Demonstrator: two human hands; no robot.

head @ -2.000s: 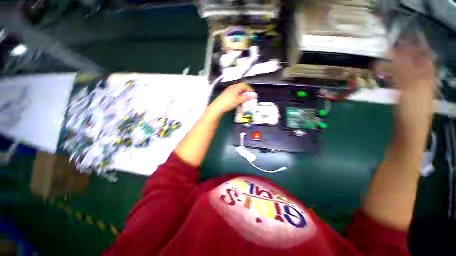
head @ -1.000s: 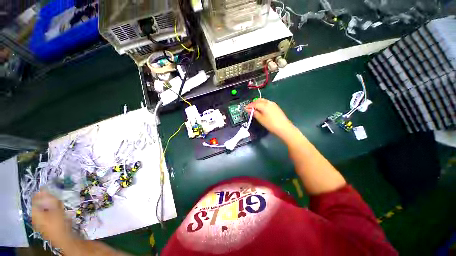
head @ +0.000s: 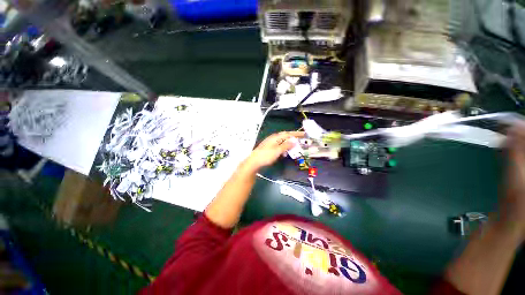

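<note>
My left hand (head: 271, 152) is at the left end of the black test jig (head: 345, 180). Its fingers close on a charger board assembly (head: 302, 163) beside the white socket block; the fingertip contact is blurred. My right hand (head: 514, 173) is blurred and cut by the right edge. A white output cable (head: 429, 123) streaks from it across to a blurred board (head: 332, 137) above the jig. The green fixture board (head: 367, 154) is on the jig's right. Another board (head: 334, 209) with a white cable lies in front of the jig.
A tangled heap of boards and cables (head: 141, 144) lies on a white sheet (head: 239, 124) at left. A vented metal box (head: 305, 23) and a beige meter (head: 414, 78) stand behind the jig. Another small board (head: 469, 220) lies at right, near my right forearm.
My left hand has moved from the heap to the jig. My right hand has moved from the fixture board to the far right, drawing a cable out. The view has turned left.
</note>
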